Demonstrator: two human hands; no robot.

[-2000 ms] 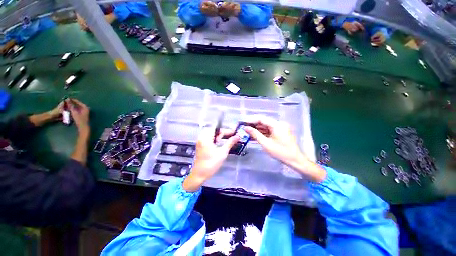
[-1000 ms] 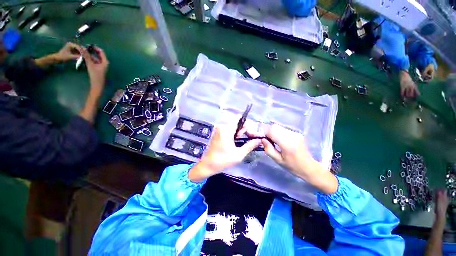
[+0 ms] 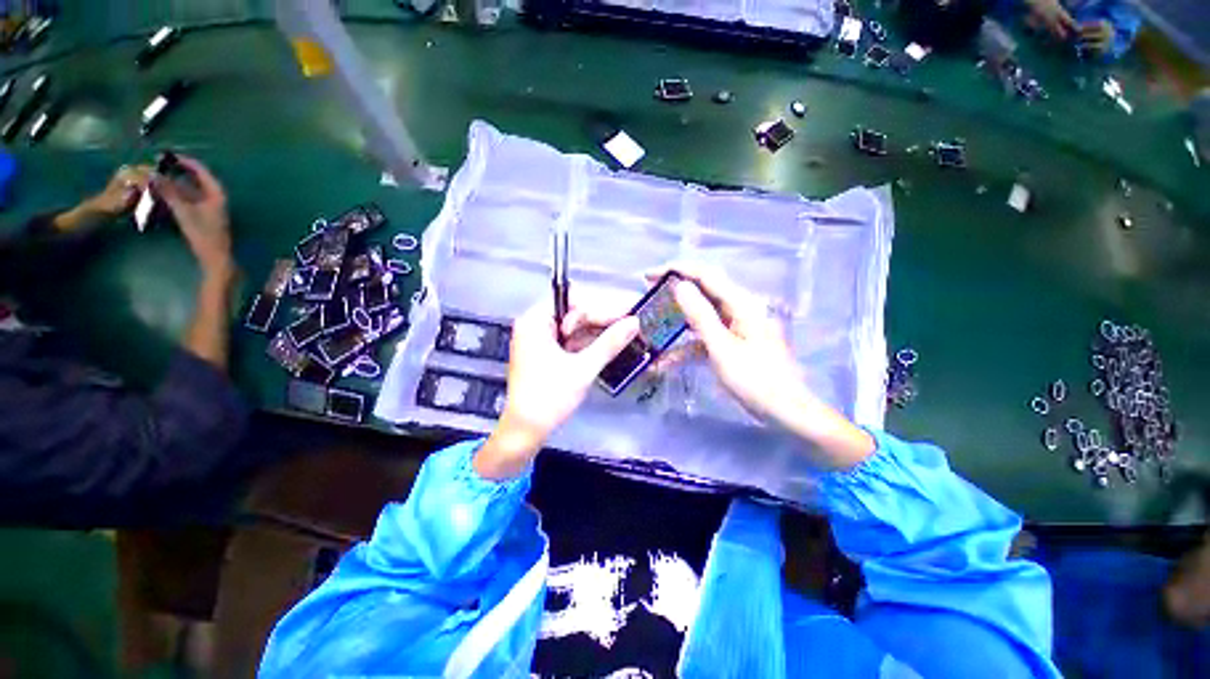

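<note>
My left hand (image 3: 551, 378) and my right hand (image 3: 746, 356) hold a black phone housing (image 3: 661, 318) between them, tilted, above the whitish tray. A grey-green board face shows in its upper part and a dark glossy square with a pale edge at its lower end. Thin two-pronged tweezers (image 3: 560, 272) stick up from my left hand. Two black housings with silver patches, an upper one (image 3: 472, 338) and a lower one (image 3: 461, 393), lie in the left of the tray (image 3: 624, 212). My fingers hide parts of the held phone.
A heap of display units (image 3: 332, 299) lies left of the tray. A heap of small rings (image 3: 1135, 398) lies far right. Loose parts (image 3: 775, 134) are scattered beyond the tray. A grey post (image 3: 348, 86) stands at the back left. Another person's hands (image 3: 186, 206) work at the left.
The view has shifted. The phone, mostly hidden between my fingers a second ago, is turned so that its board and display show. My left hand still has the tweezers.
</note>
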